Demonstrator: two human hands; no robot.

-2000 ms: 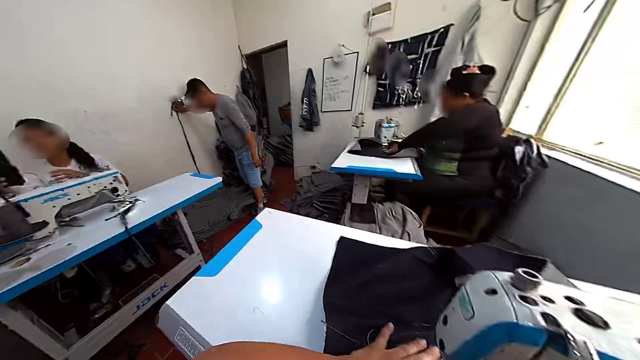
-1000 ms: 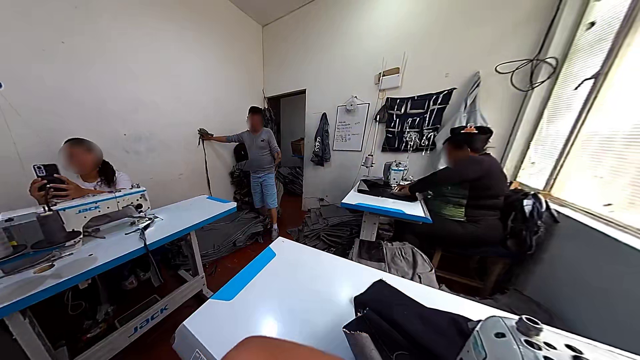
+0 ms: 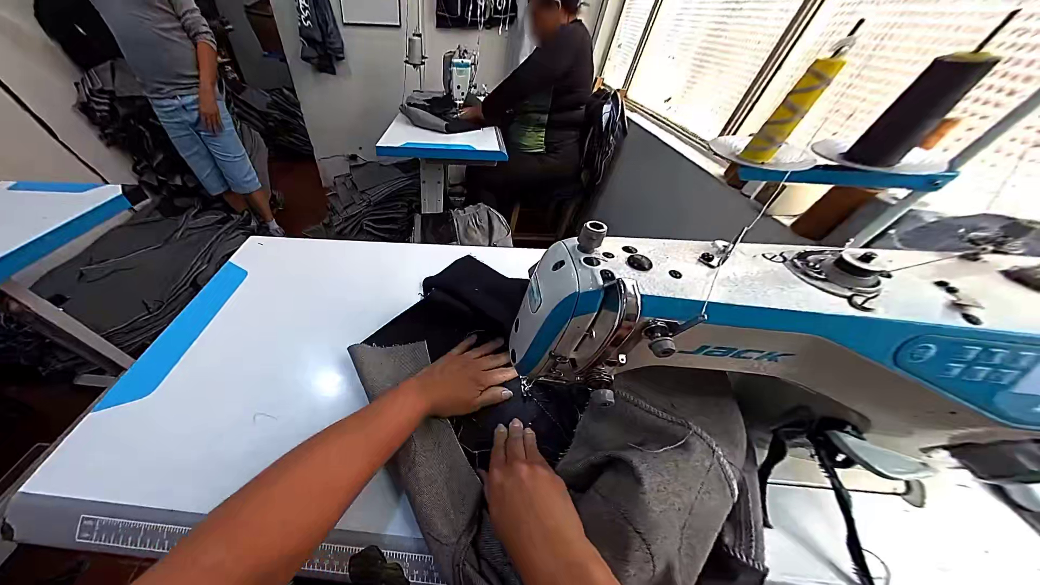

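A Jack industrial sewing machine [image 3: 796,325] stands on the white worktable at the right. Under its needle lies dark fabric [image 3: 463,305], joined or overlapped with grey denim cloth [image 3: 658,479] that spreads below the machine arm and down over the table's front edge. My left hand [image 3: 467,378] rests flat on the dark fabric, just left of the presser foot, fingers spread. Nearer to me, my right hand [image 3: 524,463] presses its fingertips on the cloth in front of the needle. Whether either hand pinches the cloth cannot be told.
Two thread cones [image 3: 792,110] stand on a rack behind the machine. A ruler strip [image 3: 134,532] runs along the table's front edge. Beyond are another sewing table [image 3: 443,146] with a seated person, a standing person at the left, and heaps of grey garments [image 3: 154,268] on the floor.
The view has turned down and to the right, onto the machine. Both hands are now on the cloth by the needle; a second ago neither hand was plainly visible. The standing person's arm is lowered.
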